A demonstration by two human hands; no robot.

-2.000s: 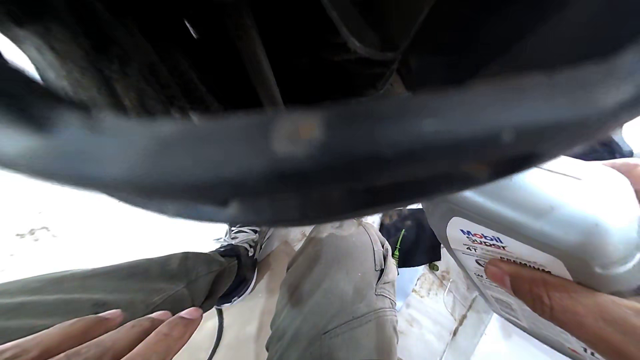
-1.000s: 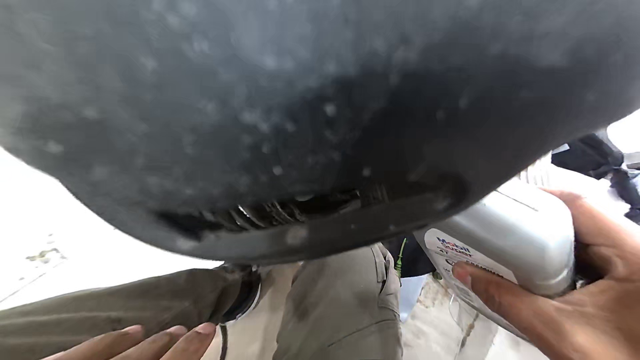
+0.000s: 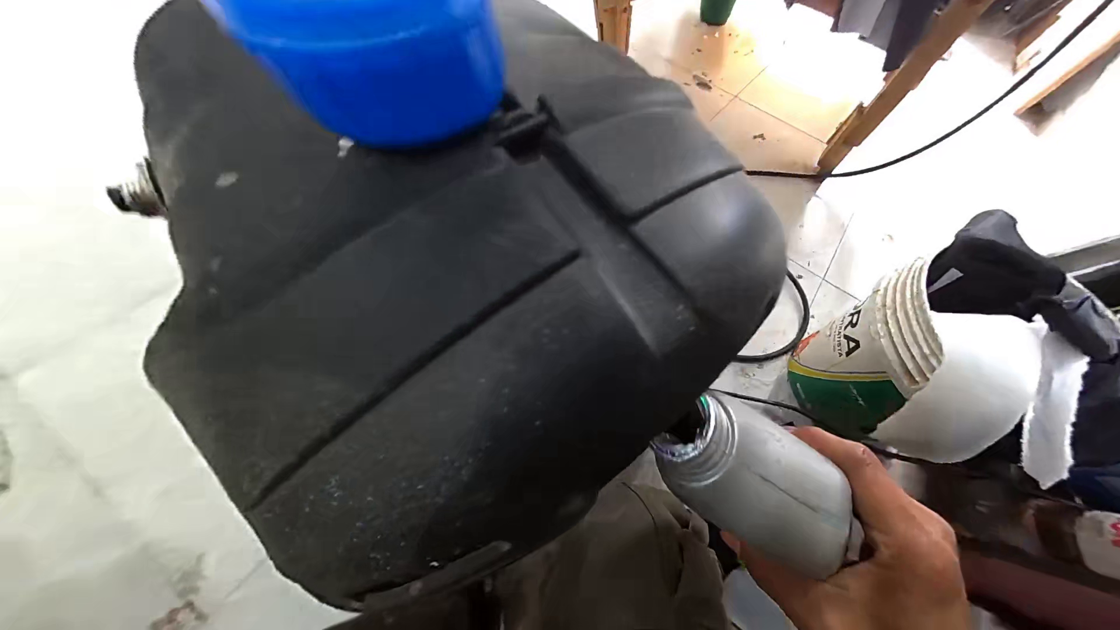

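My right hand [image 3: 884, 542] grips a grey plastic oil bottle [image 3: 761, 486] at the lower right. The bottle lies tilted, its open threaded mouth against the right lower edge of a large black plastic cover or housing [image 3: 455, 350]. Whether the mouth touches the housing cannot be told. A blue plastic container [image 3: 376, 70] is at the top of the housing, cut off by the view's edge. A threaded metal end [image 3: 140, 191] sticks out at the housing's left. My left hand does not show.
A white and green bucket [image 3: 862, 350] stands at the right, with dark cloth [image 3: 997, 262] beside it. A black cable [image 3: 927, 144] runs over the tiled floor. Wooden legs [image 3: 901, 79] stand at the upper right. My trousers [image 3: 612, 560] show below the housing.
The view has shifted strongly, bringing the housing's broad face and the blue container into sight. The bottle now shows its open mouth instead of its label. My left hand has left the view.
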